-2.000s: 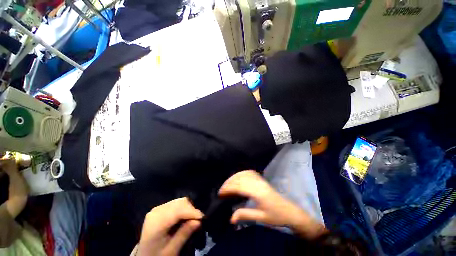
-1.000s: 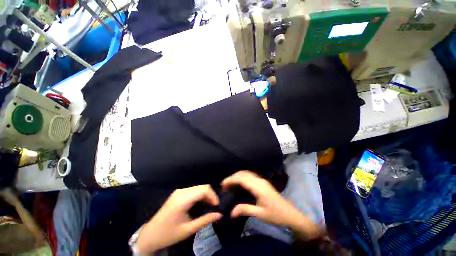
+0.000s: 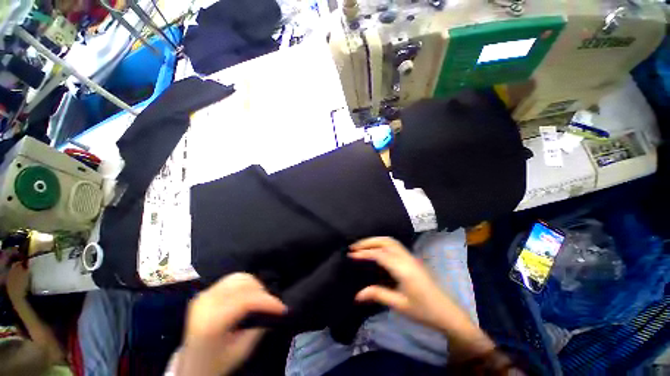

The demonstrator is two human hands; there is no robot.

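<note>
A large black garment panel (image 3: pixel 294 202) lies on the white machine table and hangs over its front edge onto my lap. My left hand (image 3: pixel 231 316), slightly blurred, grips the hanging black cloth at its left side. My right hand (image 3: pixel 404 286) holds the same cloth at its right side, thumb and fingers around a fold. The cloth is stretched between both hands. A stack of cut black pieces (image 3: pixel 463 158) lies under the arm of the cream sewing machine (image 3: pixel 400 66). The needle area shows a blue-white light.
Another black piece (image 3: pixel 165 136) lies at the table's left. A white ring (image 3: pixel 92 256) sits at the left edge near a neighbouring machine (image 3: pixel 51 187). A lit smartphone (image 3: pixel 538 255) and a blue crate (image 3: pixel 602 338) are at right. Another person's arm shows far left.
My hands have moved apart, spreading the black cloth between them; a second ago they were close together around a bunched part. The panel on the table has hardly moved.
</note>
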